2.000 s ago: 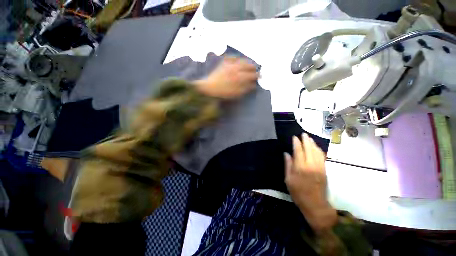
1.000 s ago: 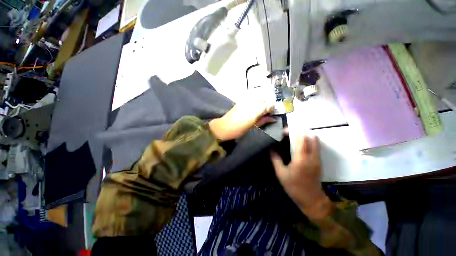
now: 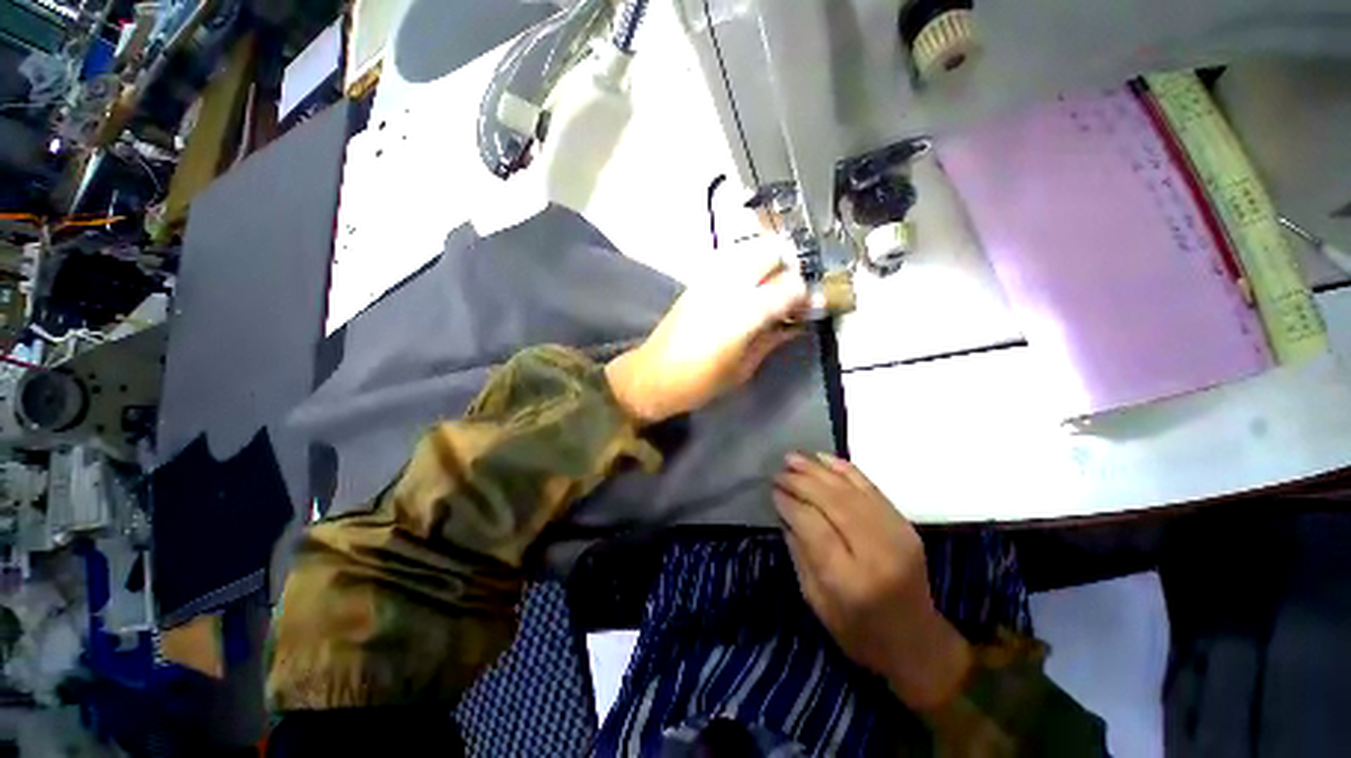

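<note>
A grey cut panel [image 3: 534, 296] lies on the white table, its right edge running from the presser foot [image 3: 811, 267] down to the table's front edge. A narrow strip of black cloth [image 3: 833, 388] shows along that edge. My left hand [image 3: 711, 336] is on the panel just left of the presser foot, its fingertips at the foot and partly washed out by glare. My right hand [image 3: 852, 555] lies at the panel's lower right corner by the table edge, fingers together on the cloth. Whether its fingers pinch the cloth is hidden.
The machine head [image 3: 1037, 59] stands above the needle area. A lamp [image 3: 593, 133] is left of it. A pink paper [image 3: 1104, 252] and a yellow-green strip [image 3: 1237, 222] lie right of the needle. A grey side table [image 3: 245, 282] with a black piece [image 3: 222, 518] is at left.
The grey panel now lies flatter, covering most of the black cloth near the needle. My right hand has moved down to the panel's lower corner. My left hand has moved to the presser foot.
</note>
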